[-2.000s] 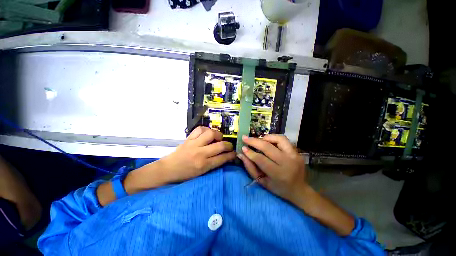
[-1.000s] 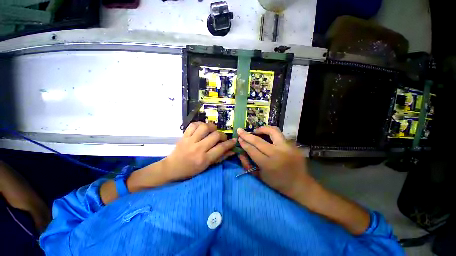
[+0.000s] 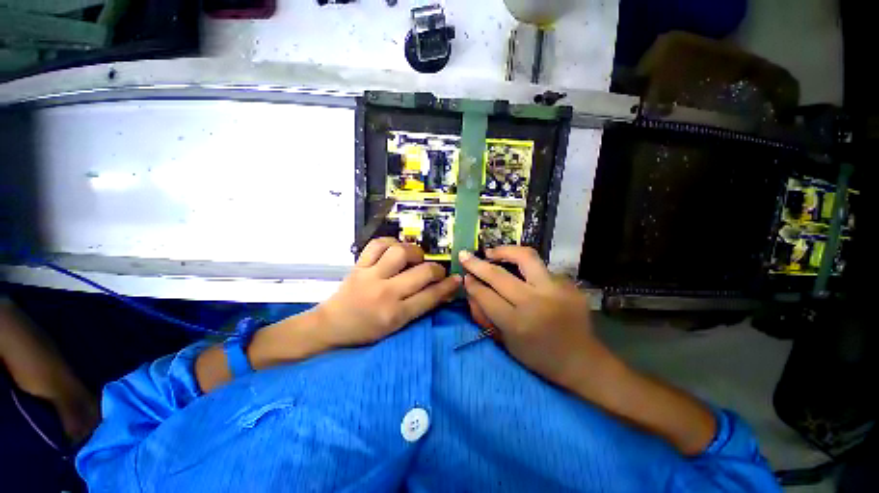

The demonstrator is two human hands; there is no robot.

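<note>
A black square carrier sits on the rails in front of me. It holds two yellow-edged circuit boards, one above the other. A green hold-down bar lies across both boards from the top edge to the bottom edge. My left hand and my right hand meet at the bar's near end, fingertips on it; they hide that end and the carrier's near edge. Thin tweezers stick out under my right hand, which holds them in its palm. My left wrist wears a blue strap.
A second carrier with boards stands at the far right on the dark conveyor. Behind the rail are a black-and-silver object, a white cup and a dark tray. Another person's arm shows at far left.
The carrier at the far right has moved further right. My hands stay at the bar's near end, with the fingertips slightly shifted. The view has shifted a little.
</note>
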